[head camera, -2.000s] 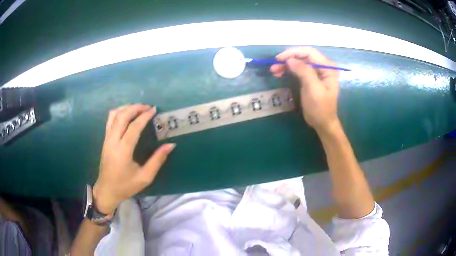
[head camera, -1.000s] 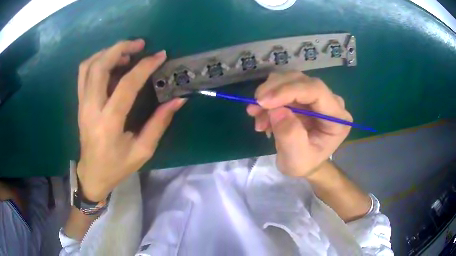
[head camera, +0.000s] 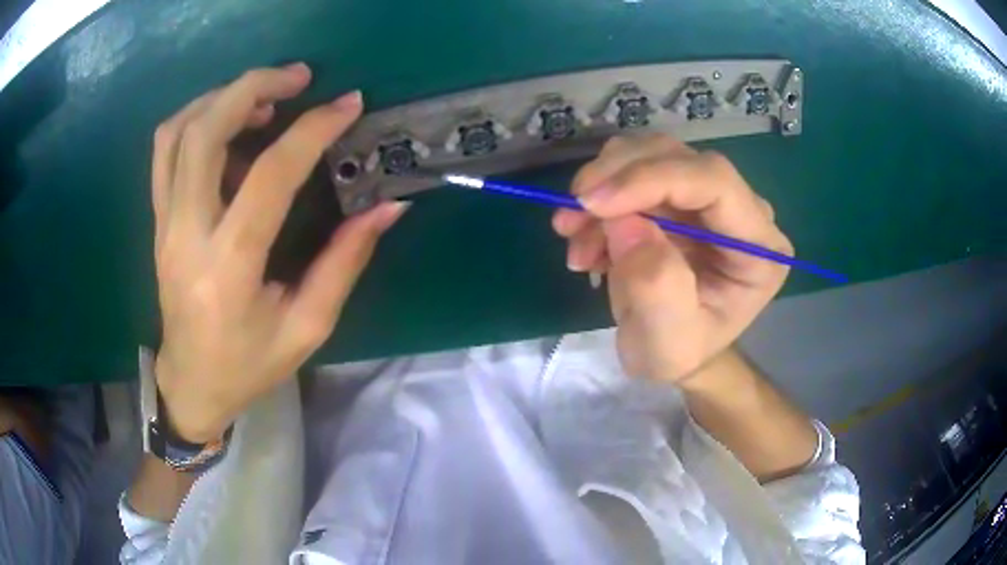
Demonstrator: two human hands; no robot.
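Observation:
The grey metal block lies on the green bench top, with several dark inserts in a row and a round hole near each end. My left hand is at its left end, thumb and index fingertips at opposite edges of the block. My right hand holds the fine brush by its blue handle. The brush's silver ferrule points left. Its dark tip is at or just above the block, just below and right of the leftmost insert; contact cannot be told.
The green bench top ends in front of my white clothing. A neighbouring person's sleeve shows at the lower left. Parts of a white strip show at the top corners. Grey floor with a yellow line is at the right.
Two seconds ago the brush was at the white dish; one second ago it was at the block's lower left edge. Its tip is now slightly higher, near the leftmost insert. The dish has left the view.

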